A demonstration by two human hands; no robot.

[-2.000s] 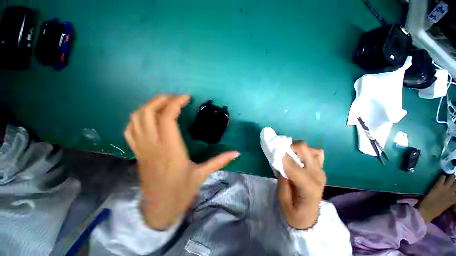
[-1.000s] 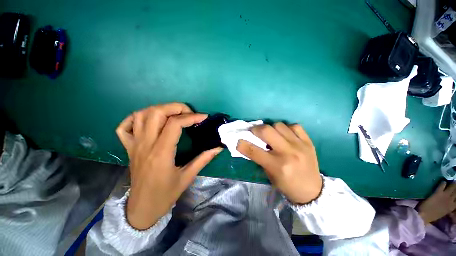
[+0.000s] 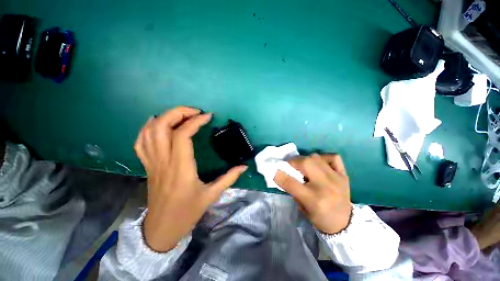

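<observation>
A black rounded-square watch body [image 3: 232,142] lies on the green mat between my hands, with small lugs at its top edge. My left hand [image 3: 178,170] is just left of it, bare and empty, thumb and fingers spread apart around its left side; no clear contact shows. My right hand [image 3: 320,187] holds a small folded white cloth [image 3: 278,162] between thumb and fingers. The cloth is to the right of the watch body, with a narrow gap between them.
Two black cases [image 3: 16,48] lie at the far left. At right are chunky black units [image 3: 414,50], a white cloth [image 3: 407,118] with dark tweezers [image 3: 400,151] on it, and a small black module [image 3: 447,173]. Gowned people sit on both sides.
My left thumb and fingers have moved off the watch body, which now shows fully. My right hand has drawn the cloth away from it, slightly right and down.
</observation>
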